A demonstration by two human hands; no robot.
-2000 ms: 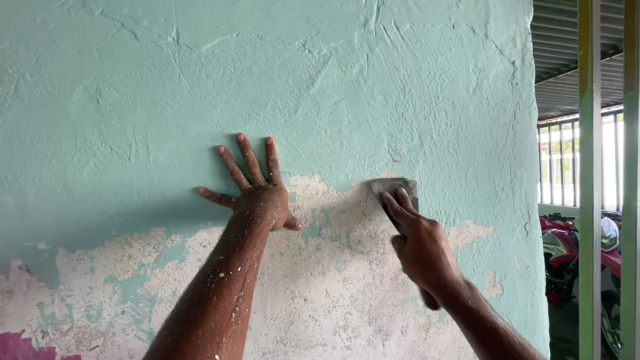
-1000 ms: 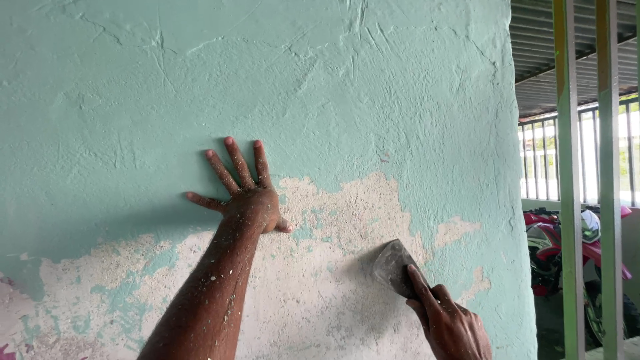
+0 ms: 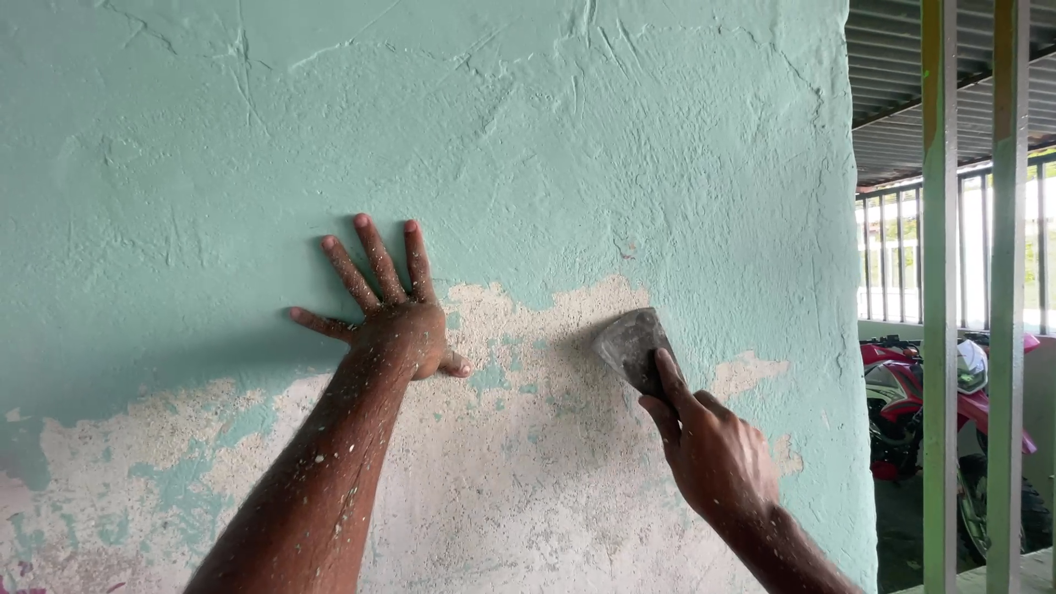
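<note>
My left hand (image 3: 396, 322) presses on the wall with its fingers spread and nothing in it; paint flecks dot the hand and forearm. In my right hand (image 3: 714, 441) is a scraper with a wide, dusty metal blade (image 3: 634, 346), its handle mostly hidden by the fingers. The blade lies against the wall near the upper edge of a bare plaster patch (image 3: 503, 445). Around and above that patch is textured green wall paint (image 3: 528, 148), with ragged edges where the two meet. A smaller bare spot (image 3: 749, 373) shows right of the blade.
The wall ends at a vertical edge on the right. Beyond it stand green metal posts (image 3: 939, 330), a red and white motorcycle (image 3: 899, 396), a barred opening (image 3: 891, 256) and a corrugated metal roof (image 3: 895, 124).
My right hand and the scraper dropped lower on the bare patch, then came back up towards its upper edge. My left hand has stayed spread on the wall.
</note>
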